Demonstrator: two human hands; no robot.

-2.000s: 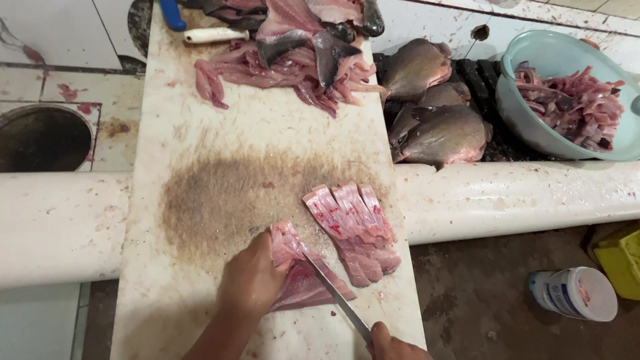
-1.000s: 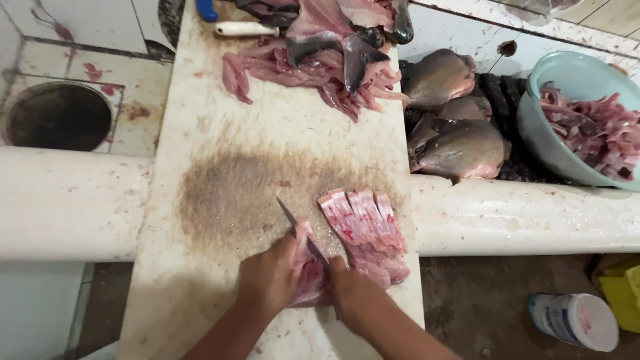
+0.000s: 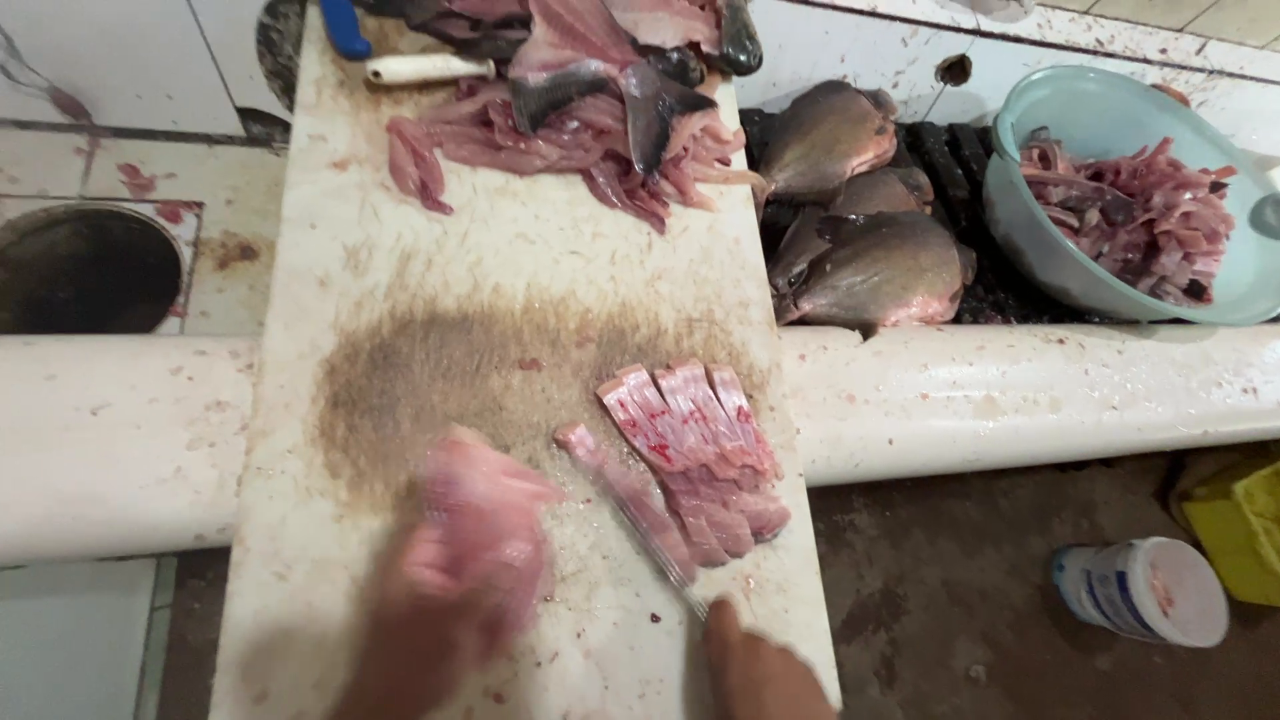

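My left hand (image 3: 430,600), blurred, holds a pink piece of fish fillet (image 3: 490,520) on the left part of the white cutting board (image 3: 480,240). At the bottom right, my right hand (image 3: 755,660) grips a knife (image 3: 655,555), its handle mostly hidden in the fist. The blade lies along a narrow fish strip (image 3: 620,480), which is apart from the held piece. Just right of that strip, several cut fish strips (image 3: 690,430) lie side by side, with red spots on their upper part.
Fish fillets and tails (image 3: 580,100) are heaped at the board's far end beside a white-handled tool (image 3: 430,68) and a blue handle (image 3: 345,28). Whole fish (image 3: 880,265) and a light green basin (image 3: 1020,230) of fish pieces stand at right. A bucket (image 3: 1140,590) is on the floor.
My left hand has moved left with the fillet piece, away from the knife. A narrow strip now lies separate beside the blade. My right hand has moved right and lower since one second ago.
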